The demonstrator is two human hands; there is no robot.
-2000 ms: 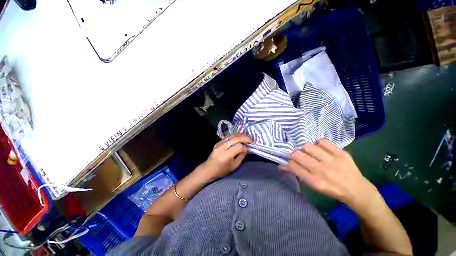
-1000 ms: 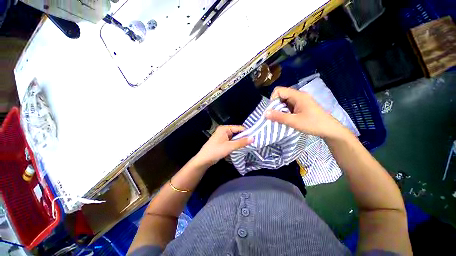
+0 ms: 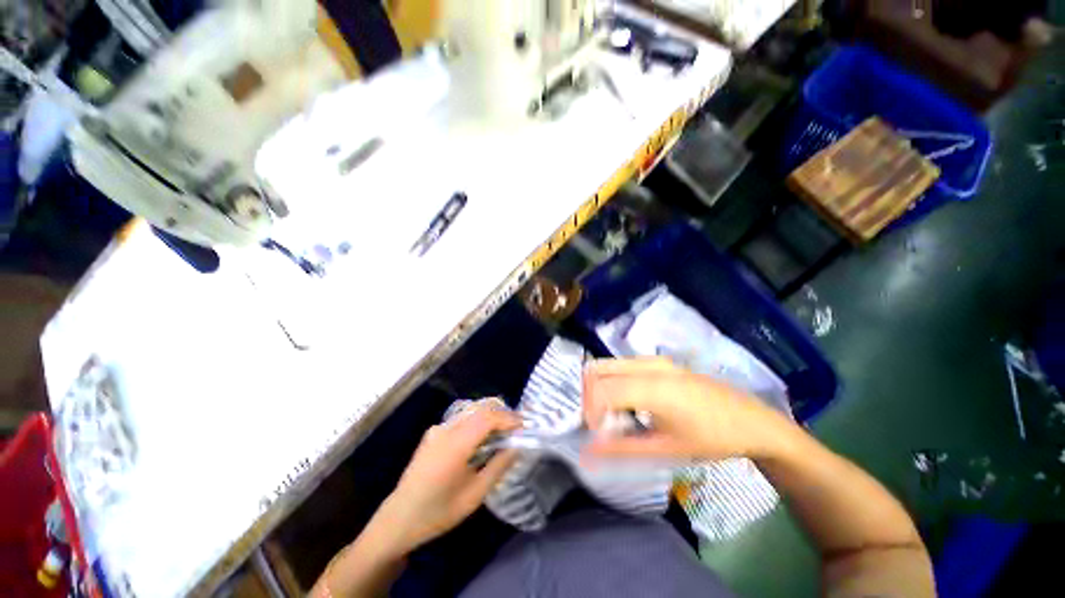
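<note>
A striped knit top [image 3: 555, 382] is bunched over my lap, blurred, between both hands. My left hand [image 3: 458, 461] grips its edge on the left. My right hand [image 3: 654, 409] grips the cloth on the right, and a band of fabric is stretched between the two hands. Part of the top, with finer stripes [image 3: 732, 496], hangs down to the right below my right forearm. A small yellow-orange spot shows beside it. The fingertips are partly hidden in the folds.
The white machine table [image 3: 385, 339] runs diagonally, with the cream sewing machine [image 3: 222, 117] at the back and thread snips [image 3: 440, 222] on top. A clear bag [image 3: 96, 426] lies at its left end. A dark blue basket [image 3: 806, 380] holds whitish cloth. A red basket [image 3: 26, 514] and wooden stool [image 3: 864, 178] stand around.
The view has swung up, bringing the sewing machine and stool into view. My hands have moved from loosely handling the cloth to stretching an edge between them over my lap.
</note>
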